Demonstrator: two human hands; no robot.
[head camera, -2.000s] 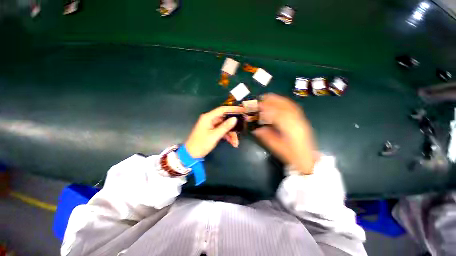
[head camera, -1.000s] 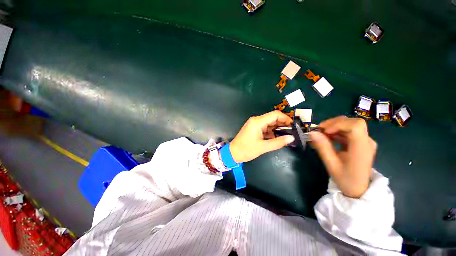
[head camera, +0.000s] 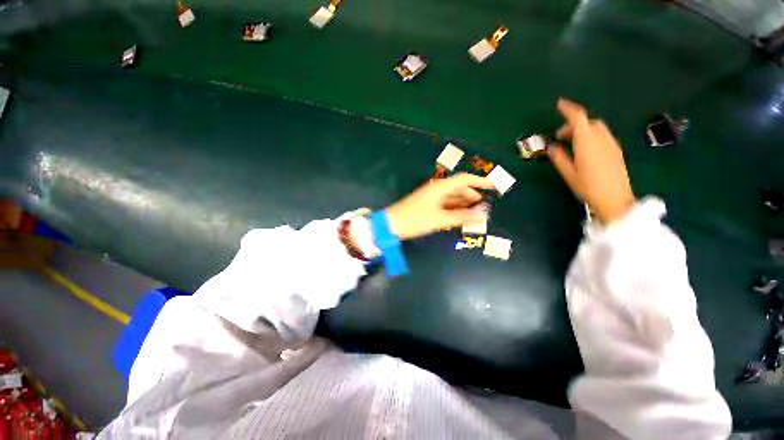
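Note:
My left hand is palm down over several white square display modules with orange flex tails. One module lies above it, one is at its index fingertip, and one lies below right. Its fingers are apart and no held part shows; the space under them is partly hidden. My right hand is raised at the right, fingers spread. A dark-rimmed unit with a pale centre lies just left of its fingertips; contact is unclear.
Another dark-rimmed unit and a loose module lie farther back on the green surface. A black housing is right of my right hand. Black pieces are at the right edge. A blue stool stands lower left.
The dark piece held between my hands is no longer seen there. My hands have parted, the right moving up and away. The row of three units right of the modules is gone from there.

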